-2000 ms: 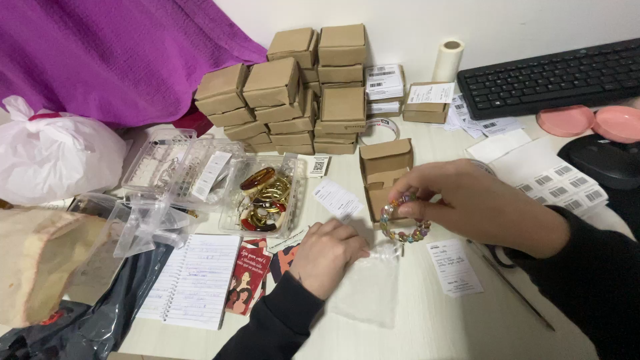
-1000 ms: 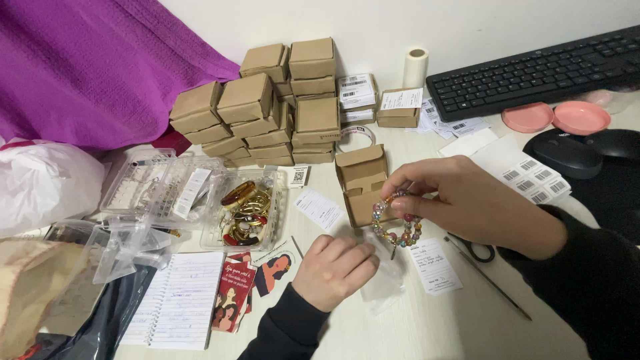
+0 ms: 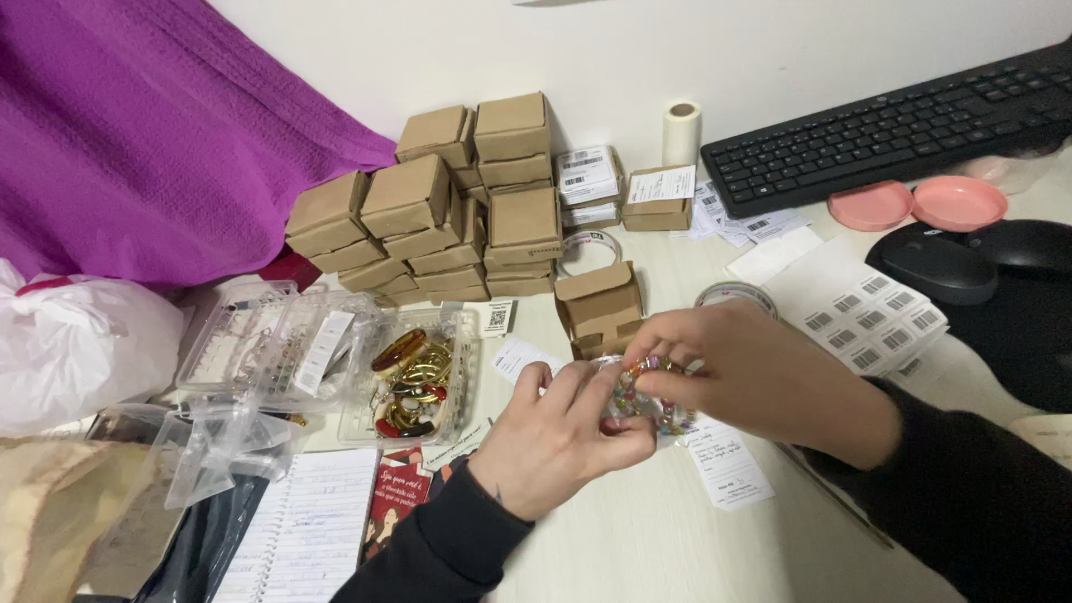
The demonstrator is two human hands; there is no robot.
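Note:
Between my two hands is a bracelet of multicoloured beads, partly inside a small clear plastic bag. My right hand pinches the beads from the right. With fingers and thumb my left hand holds the bag from the left, hiding part of it. Just behind my hands an open cardboard box stands on the white table, its lid raised. A paper slip with handwriting lies below my right hand, and another slip lies behind my left.
Stacked cardboard boxes stand against the wall. Left of my hands are a clear container of bangles, a spiral notebook and a tied white bag. At the right lie a barcode label sheet, a keyboard and a computer mouse.
My hands have come together. The bracelet, held up clear of the bag two seconds ago, is now partly in it. The bag, flat on the table then, is raised in my left hand.

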